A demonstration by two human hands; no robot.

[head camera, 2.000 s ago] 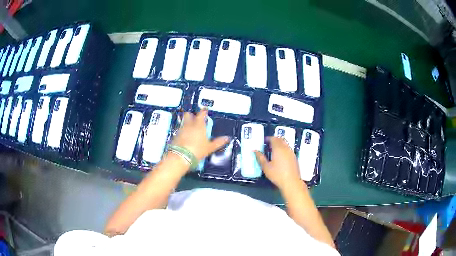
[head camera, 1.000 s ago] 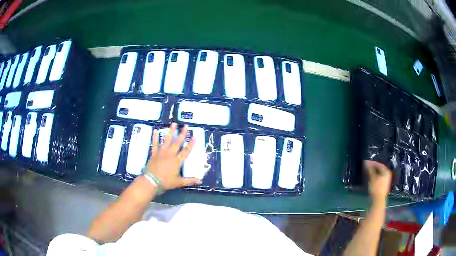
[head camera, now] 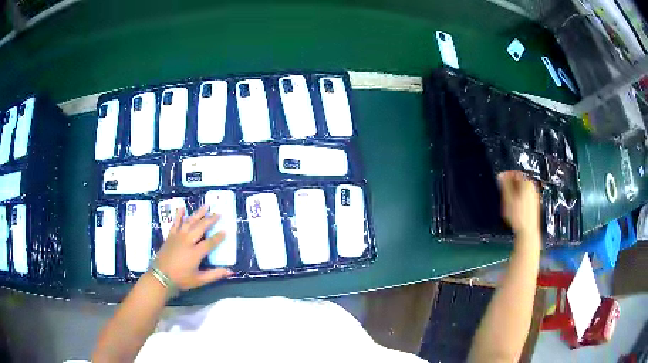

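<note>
A black blister tray (head camera: pixel 266 170) lies in front of me, with pale phone back covers in its upper, middle and lower rows. My left hand (head camera: pixel 190 248) is spread over the lower row, fingertips on or just above the covers near a pale blue cover (head camera: pixel 222 237). It grips nothing. My right hand (head camera: pixel 520 202), slightly blurred, is closed at the near left part of the top tray on the black tray stack (head camera: pixel 561 170). That tray's left edge slants up to my fingers and looks lifted. The fingertips are partly hidden.
A filled tray stack (head camera: pixel 46 213) stands at the far left, cut by the frame. The green conveyor belt (head camera: pixel 284 42) runs beyond, with a loose cover (head camera: pixel 446 49) and several small pale pieces at its right. A white roll (head camera: pixel 611 187), red stool (head camera: pixel 600 322) and cardboard box are at the right.
The view has shifted right. My right hand has left the covers and taken hold of the top tray on the right stack. My left hand stays over the lower row; its bare pocket now holds a cover.
</note>
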